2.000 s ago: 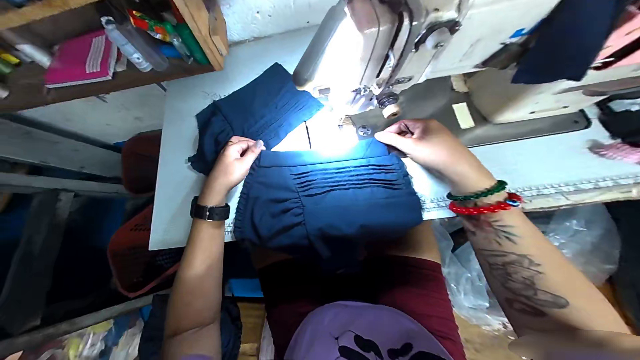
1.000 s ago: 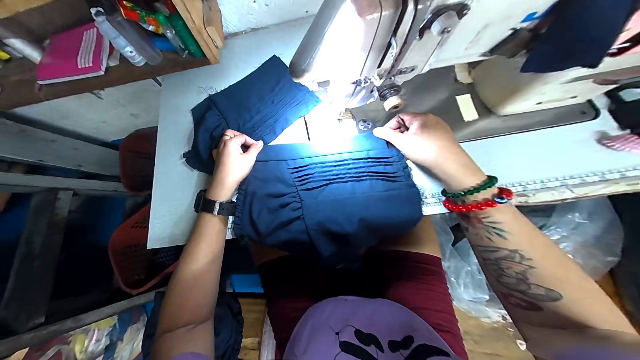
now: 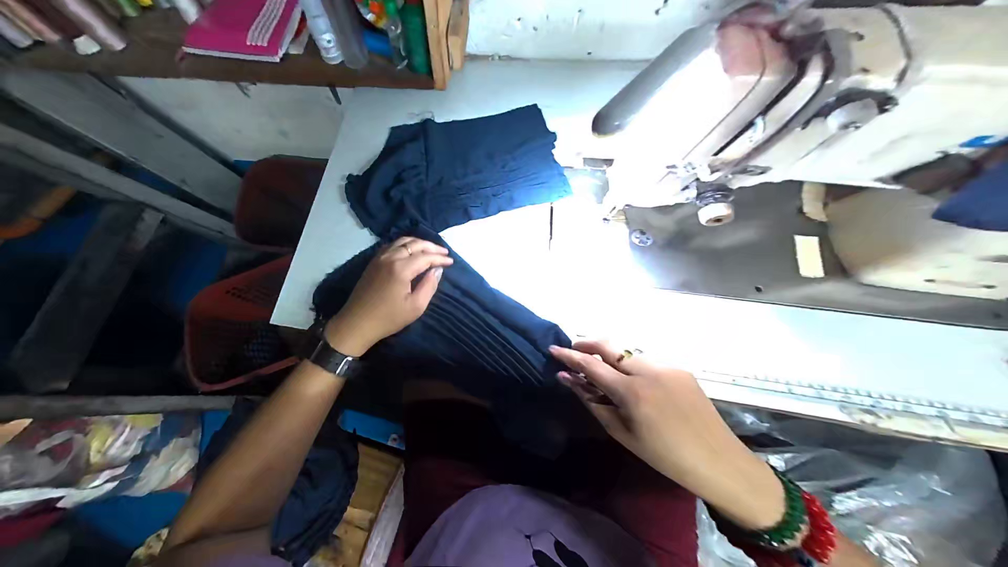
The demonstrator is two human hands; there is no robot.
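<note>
A navy fabric piece with stitched pleats [image 3: 488, 335] slants from the table's left part down over its front edge. My left hand [image 3: 402, 287] lies on its upper left part, the thumb near the fingers; a grip is not clear. At its right corner is my right hand [image 3: 614, 382], fingertips touching the cloth edge, hold unclear. Behind my left hand, a second navy pleated part [image 3: 480, 169] lies on the white table, its right end close to the presser foot of the sewing machine [image 3: 709, 118]. Whether the two parts are joined is hidden near my left hand.
A wooden shelf [image 3: 142, 59] with a pink notebook [image 3: 240, 27] and bottles stands at the back left. Red plastic baskets [image 3: 236, 323] are left of the table. A measuring tape [image 3: 827, 394] runs along the front edge; clear plastic bags [image 3: 890, 480] lie below it.
The pleated piece has moved left and toward me, away from the needle area, and now slants. Both hands have moved toward me with it, the right one also to the left.
</note>
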